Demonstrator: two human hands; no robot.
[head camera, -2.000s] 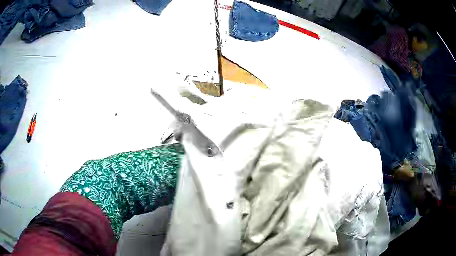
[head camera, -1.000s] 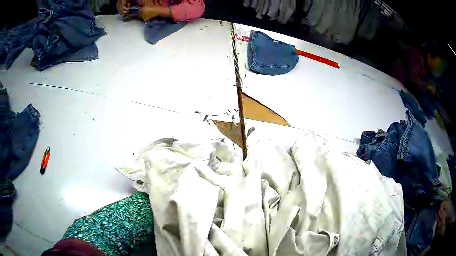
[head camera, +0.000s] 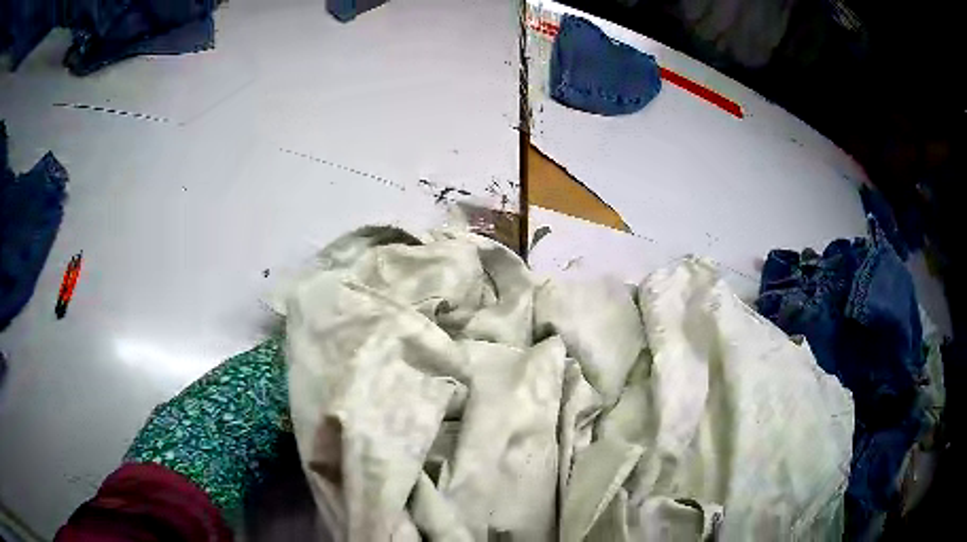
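An off-white garment (head camera: 498, 402) lies bunched in deep folds across the front centre and right of the view. My left arm, in a green patterned sleeve with a dark red band, comes in at the lower left and runs behind the cloth. The garment hides my left hand. A small brownish patch shows at the cloth's left side, too blurred to tell whether it is skin or shadow. My right hand is not visible.
Blue denim lies at the far left, left edge and right of the white table (head camera: 350, 106). A denim piece (head camera: 602, 69) and a red strip (head camera: 700, 91) lie at the back. Orange-and-black snips (head camera: 68, 285) lie at left. A dark table joint runs behind the garment.
The garment, raised and blurred two seconds ago, now lies bunched lower in front. Its left part has since shifted slightly. The view has tilted, and the person's arms at the back have left it.
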